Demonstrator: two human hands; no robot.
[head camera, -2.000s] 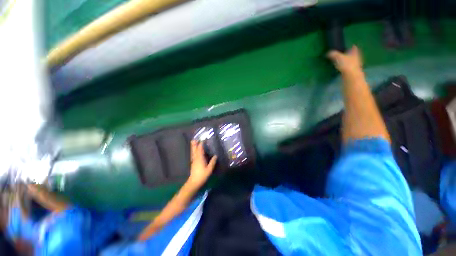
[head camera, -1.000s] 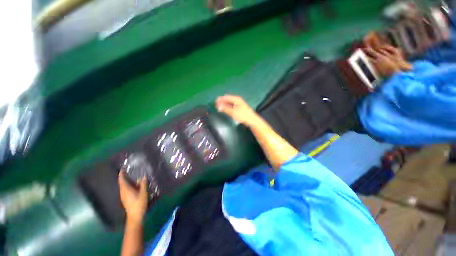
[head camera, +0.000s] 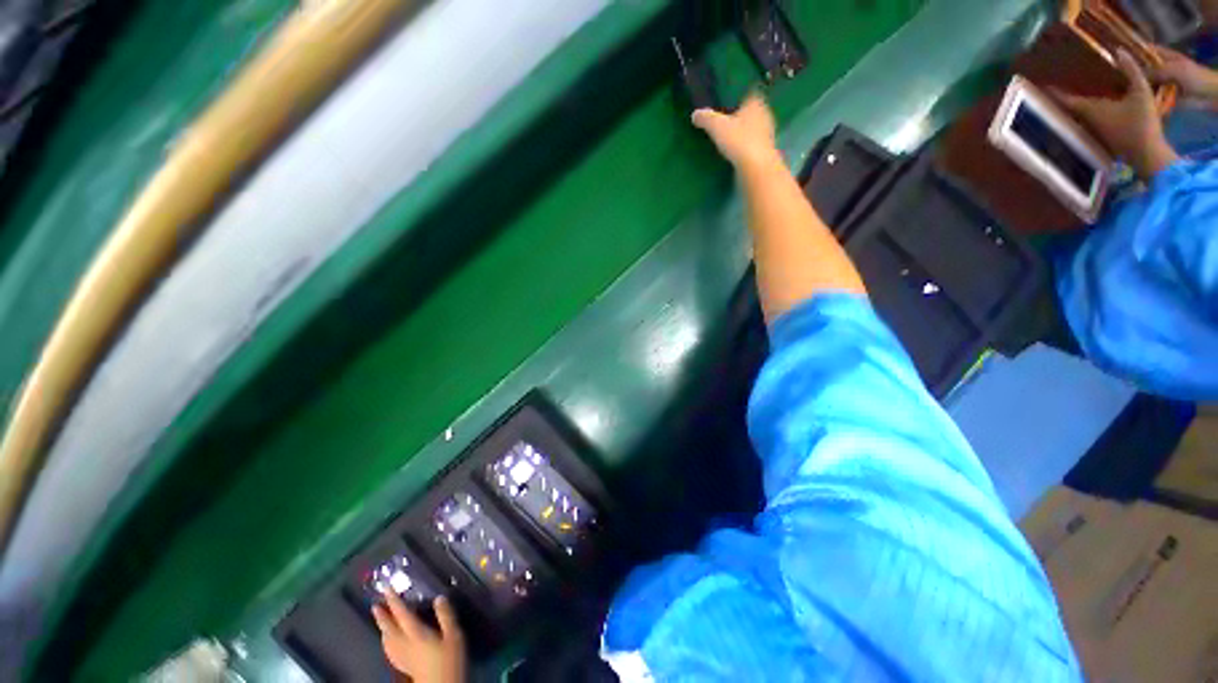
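Observation:
A black slotted tray (head camera: 307, 624) lies on the green bench at lower centre. Three phone assemblies with silver and speckled faces lie in its slots. My left hand (head camera: 425, 643) is on the lower-left phone assembly (head camera: 401, 579), with finger and thumb at its two sides; the hand is cut off by the bottom edge. My right hand (head camera: 743, 131) is stretched to the far side of the bench. Its fingertips are at the near end of a narrow dark part (head camera: 693, 75); the grip cannot be made out. Another dark phone part (head camera: 773, 40) lies beside it.
More black trays (head camera: 922, 260) are stacked to the right. Beyond them a white-framed unit (head camera: 1051, 147) lies on a brown stack by another worker's hands (head camera: 1135, 118). Cartons (head camera: 1115, 567) stand at lower right. A pale curved ledge (head camera: 314, 220) runs along the upper left.
My right hand has moved from near the tray to the dark parts at the far side. My left hand stays at the same phone assembly. The view has shifted, with the tray now lower.

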